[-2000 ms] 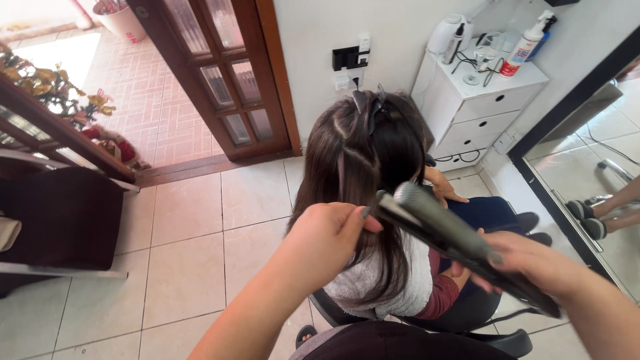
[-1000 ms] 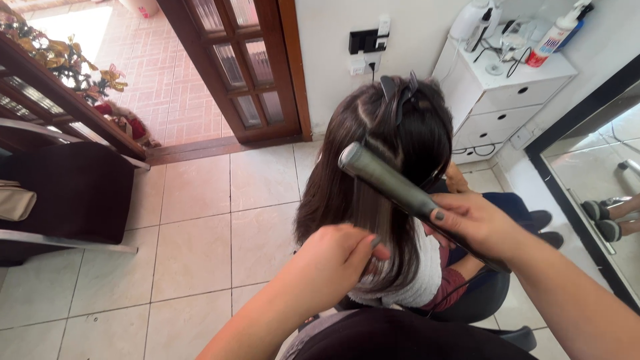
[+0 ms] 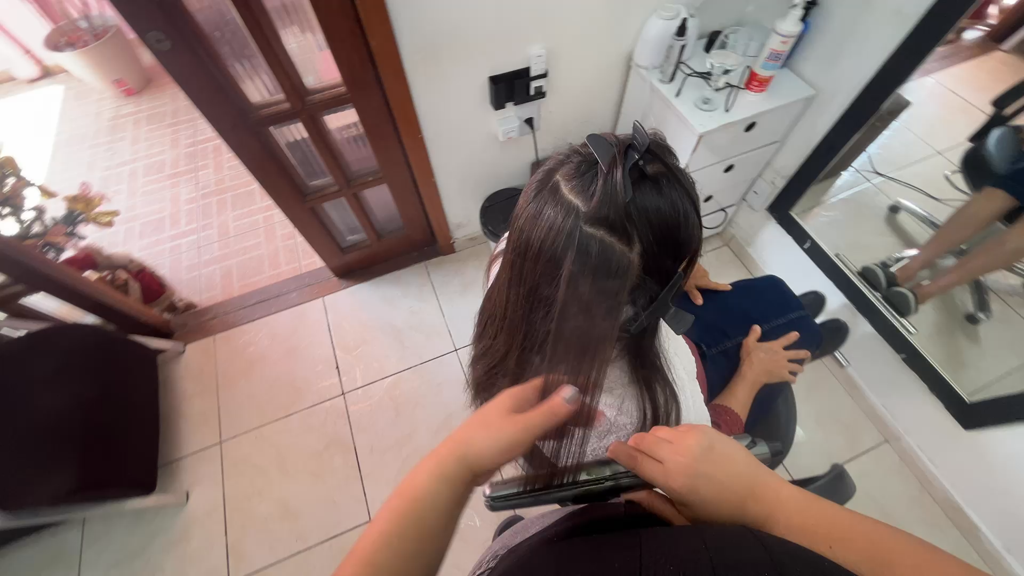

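Note:
A seated person with long dark hair faces away from me, a light towel over the shoulders. Dark hair clips hold the top sections, and another clip hangs at the right side. My right hand grips a hair straightener, whose plates lie across the tips of a hair section low at the back. Just above the plates, my left hand is at that section, thumb apart; whether its fingers hold any strands is hidden by hair and blur.
A white drawer cabinet with bottles and cups stands against the wall. Right of the person is a black-framed mirror. A wooden glazed door is at the back left, a dark chair at the left. The seated person's chair armrest juts out.
The straightener has moved from the upper back of the hair down to the tips. My left hand remains near the hair section. The seated person's hands now show on the lap.

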